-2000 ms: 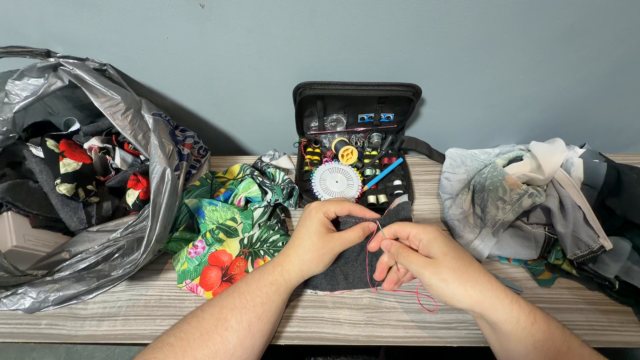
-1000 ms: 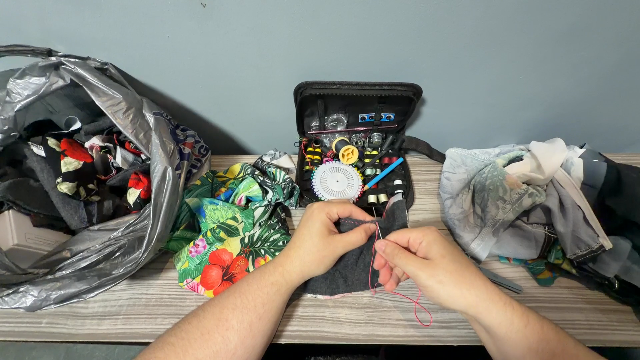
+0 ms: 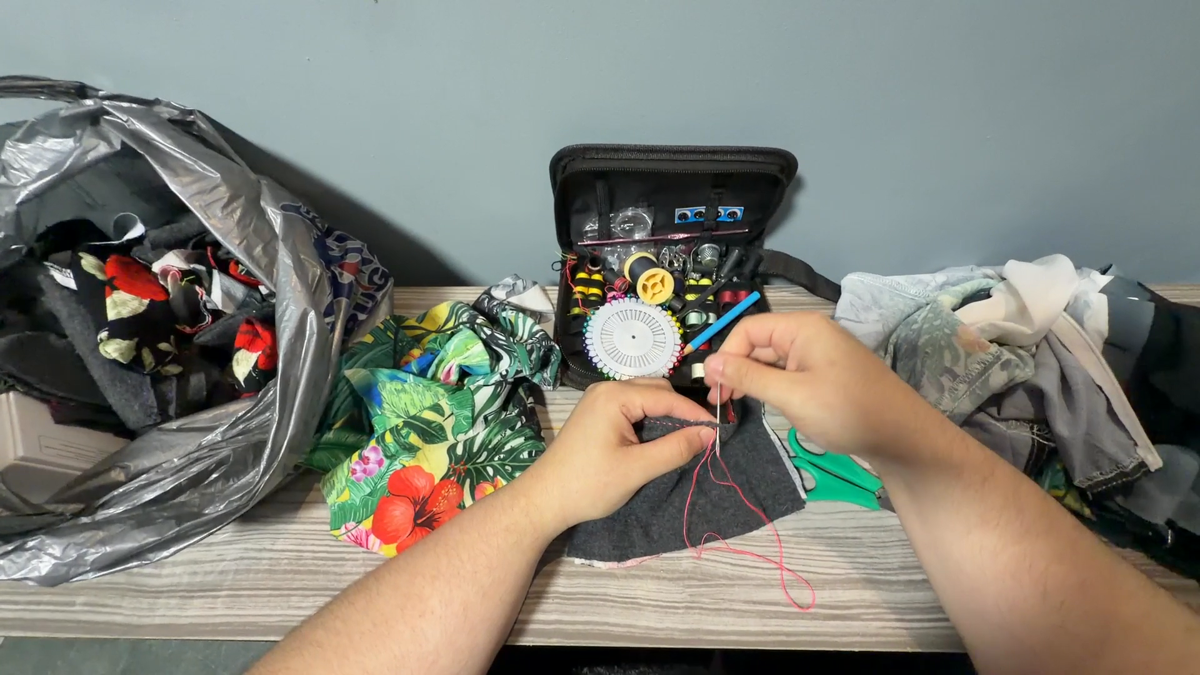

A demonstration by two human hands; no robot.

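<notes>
Dark grey cloth [image 3: 675,492] lies on the wood-grain table, its upper edge pinched between the thumb and fingers of my left hand [image 3: 623,450]. My right hand [image 3: 787,370] holds a sewing needle [image 3: 719,403] upright by its upper end, at the cloth edge beside my left fingertips. Red thread [image 3: 780,544] hangs from the needle area in loops over the cloth and onto the table. Green-handled scissors [image 3: 834,476] lie just right of the cloth, partly hidden by my right forearm. Behind my hands stands an unzipped black sewing kit [image 3: 675,202].
A round pin wheel [image 3: 633,337], a yellow thread spool [image 3: 649,278] and a blue pencil [image 3: 722,322] rest on the kit. Tropical-print fabric [image 3: 422,441] lies left of my hands, beside a grey plastic bag [image 3: 309,375] of cloth. Grey garments [image 3: 1012,356] are heaped at right.
My right hand has risen from low beside my left fingers to above the cloth's edge, still with the needle. The green scissor handles now show beside the cloth.
</notes>
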